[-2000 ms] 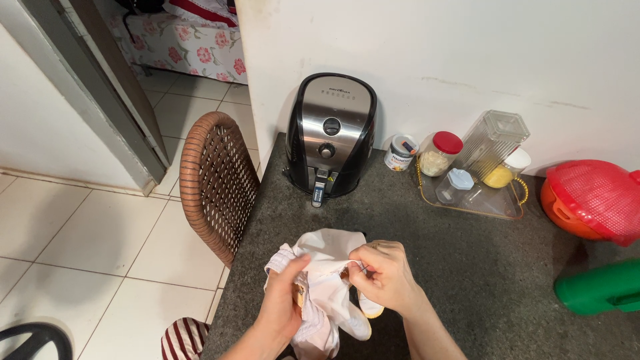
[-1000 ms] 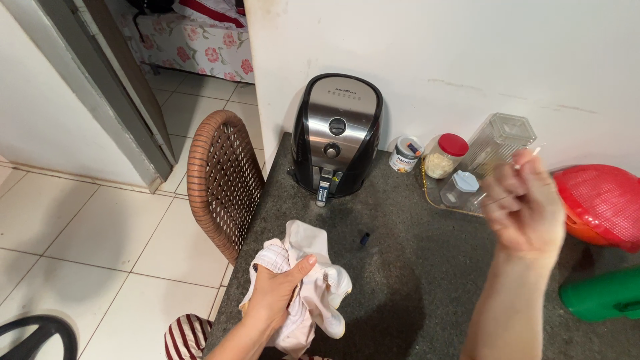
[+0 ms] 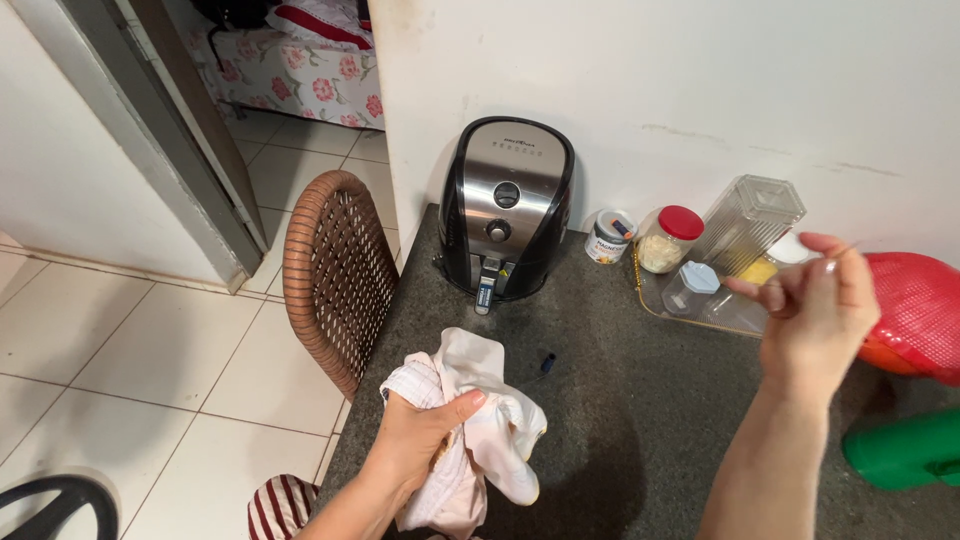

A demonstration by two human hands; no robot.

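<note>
My left hand (image 3: pixel 420 431) grips a bunched piece of pale cloth (image 3: pixel 499 427) with gathered edges, above the near left part of the dark countertop. My right hand (image 3: pixel 817 307) is raised away from the cloth at the right, in front of the clear tray and jars. Its thumb and fingers are bent, and it is blurred; whether something thin is pinched in it cannot be told. A small dark blue item (image 3: pixel 548 363) lies on the countertop just right of the cloth.
An air fryer (image 3: pixel 510 195) stands by the wall. Right of it are a can (image 3: pixel 610 237), a red-lidded jar (image 3: pixel 670 238), a clear ribbed container (image 3: pixel 750 217), a red mesh cover (image 3: pixel 911 315) and a green container (image 3: pixel 900 450). A woven chair (image 3: pixel 337 277) stands at the left edge.
Two seconds ago both hands were on the cloth. My right hand has since moved away to the right and up, while my left hand has kept hold of the cloth.
</note>
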